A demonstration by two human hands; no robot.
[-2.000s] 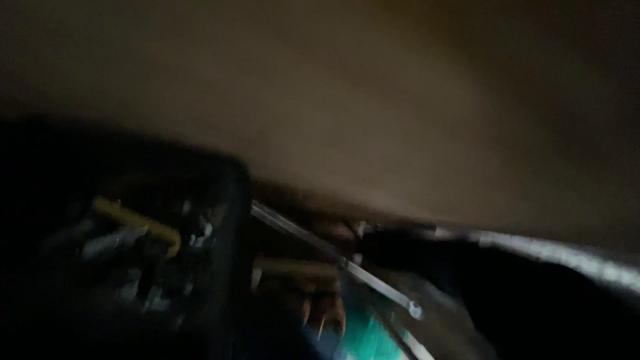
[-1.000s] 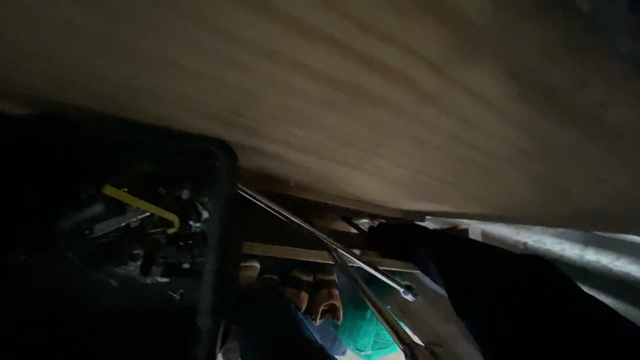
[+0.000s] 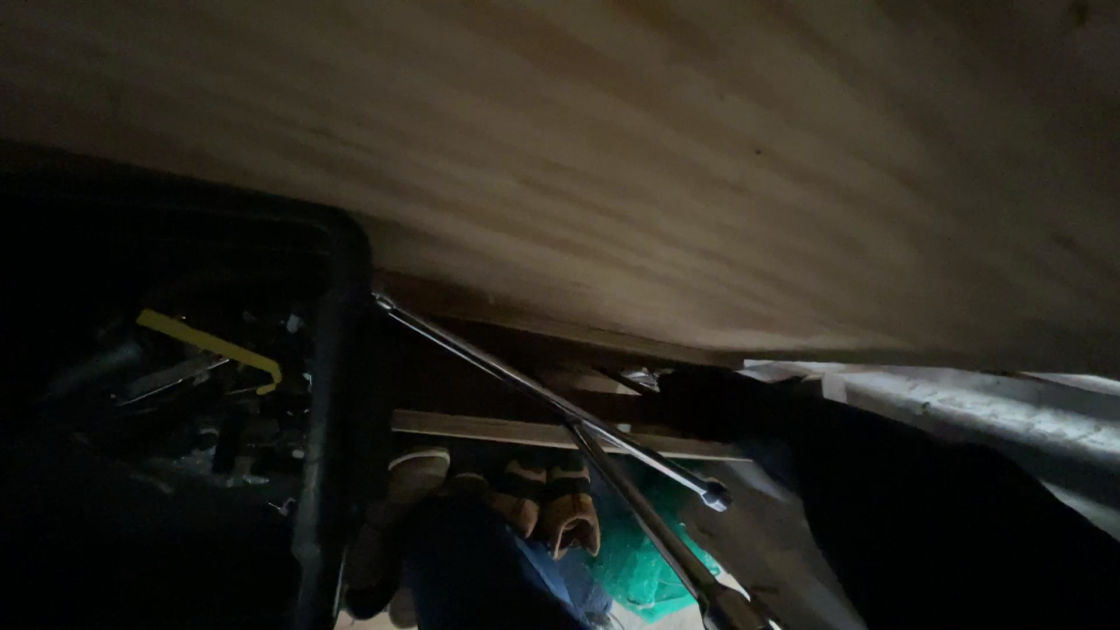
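A dark-sleeved arm (image 3: 875,472) comes in from the right; the dim shape just past its cuff may be my right hand (image 3: 582,378), but shadow hides the fingers and anything in them. My left hand is not in view. Below and left of the cuff, a long chrome bar tool (image 3: 490,363) slants down to the right, ending in a jointed head. A second metal bar tool (image 3: 634,507) crosses near it and runs down to a thicker, darker end. On the left, a black open container (image 3: 328,420) holds a yellow hooked strip (image 3: 210,343) and assorted metal pieces.
A wide wooden panel (image 3: 612,175) spans the view above. Below are a wooden strip (image 3: 490,430), brown shoes (image 3: 573,516), a dark-blue trouser leg (image 3: 472,560) and a green plastic bag (image 3: 643,564). A pale, rough surface (image 3: 980,411) lies at the right, behind the arm.
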